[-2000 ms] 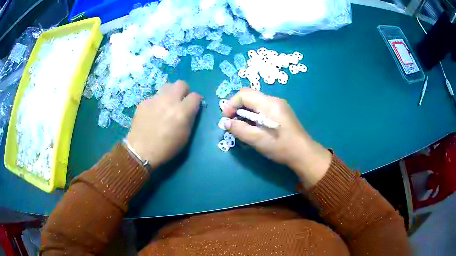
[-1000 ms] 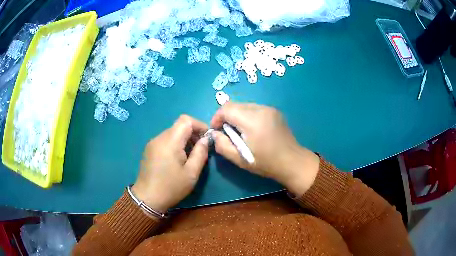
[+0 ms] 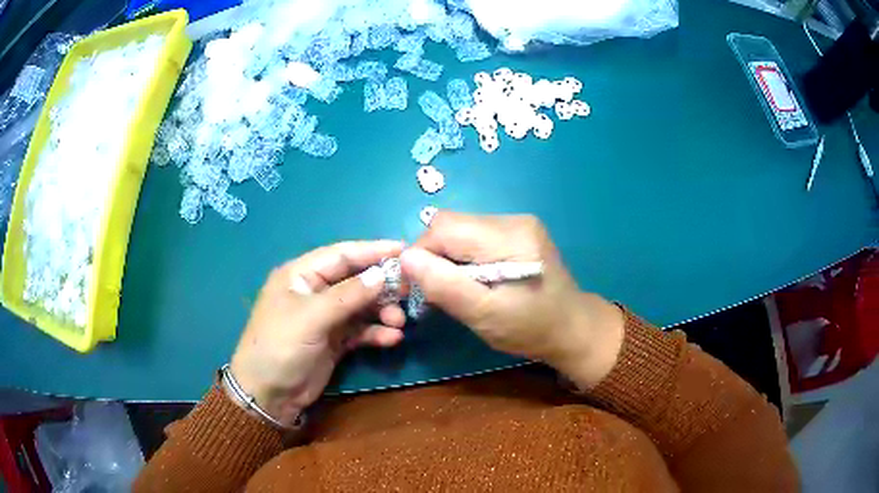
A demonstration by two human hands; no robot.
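Observation:
My left hand [image 3: 313, 313] holds a small clear plastic housing [image 3: 391, 279] between thumb and fingers, near the bench's front edge. My right hand [image 3: 511, 284] meets it, fingertips at the housing's right side, and holds a slim white pen-shaped tool [image 3: 511, 272] that points right. Another clear piece [image 3: 415, 300] shows just below the right fingertips; whether it is held or lies on the bench I cannot tell. A white insert plate [image 3: 431, 178] lies above the hands, and a second one [image 3: 428, 215] is partly behind my right hand. Whether a plate is in the housing is unclear.
A heap of clear housings [image 3: 231, 144] lies behind my left hand. White plates [image 3: 516, 106] lie grouped to its right. A yellow tray [image 3: 108, 246] of small parts is at left. A bag of parts [image 3: 578, 19] is behind; a clear labelled box [image 3: 771, 91] is at right.
My left hand has come from the heap to my right hand, and has turned to show the housing in its fingers. The tool has swung to near level.

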